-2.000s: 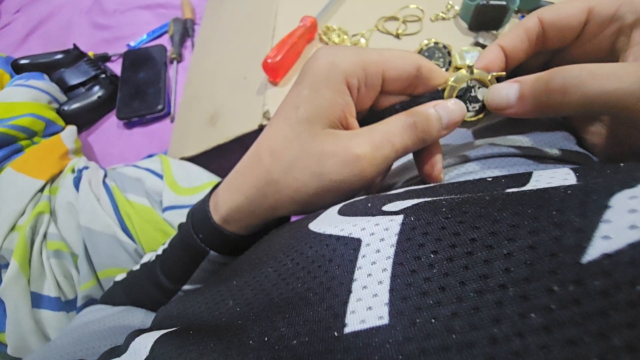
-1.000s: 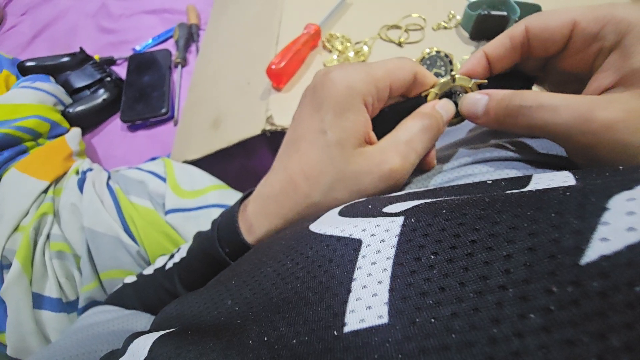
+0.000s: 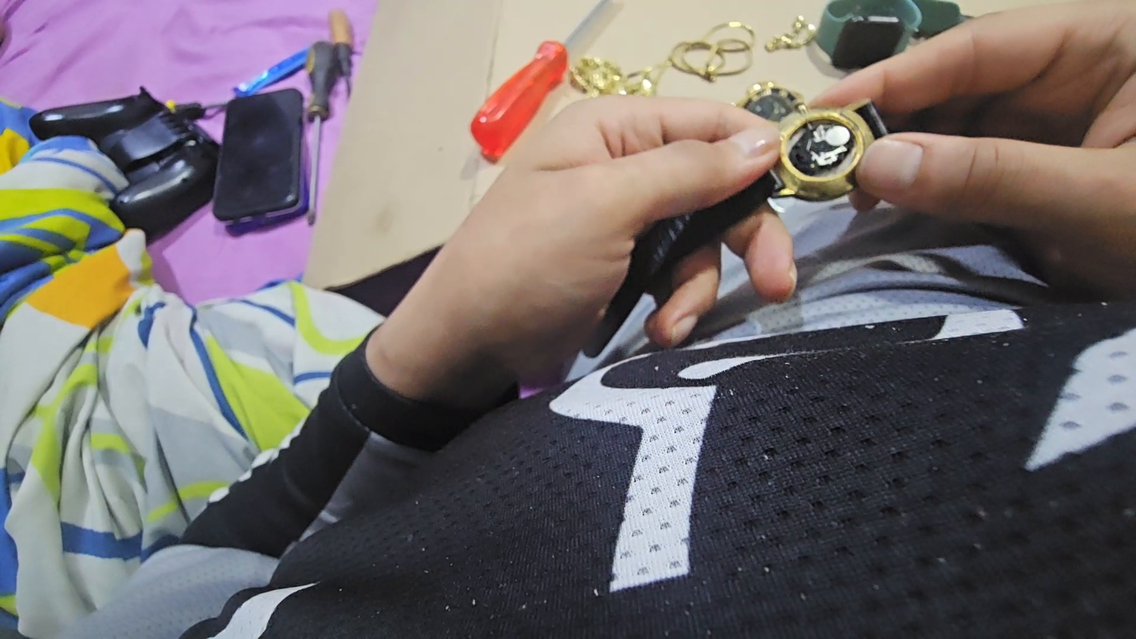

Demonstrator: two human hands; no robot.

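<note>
A gold-rimmed wristwatch [image 3: 821, 153] with its movement exposed is held between my two hands above my lap. My left hand [image 3: 603, 204] pinches the left edge of its case, and the black strap [image 3: 679, 235] hangs under that palm. My right hand [image 3: 994, 133] grips the right side of the case with thumb and fingers, beside the other strap end. Just behind the case, a second gold watch with a dark dial [image 3: 772, 102] shows partly. Part of each hand's grip is hidden.
On the beige board [image 3: 417, 151] lie a red-handled screwdriver [image 3: 519, 102], a gold chain [image 3: 612, 77], gold rings [image 3: 714, 53] and a green-strapped smartwatch [image 3: 865, 35]. To the left, on purple cloth, are a phone [image 3: 259, 155], a game controller [image 3: 133, 155] and another screwdriver [image 3: 317, 124].
The watch in my hands has turned so that its open inside faces the view more fully than a second ago. Both hands remain on it.
</note>
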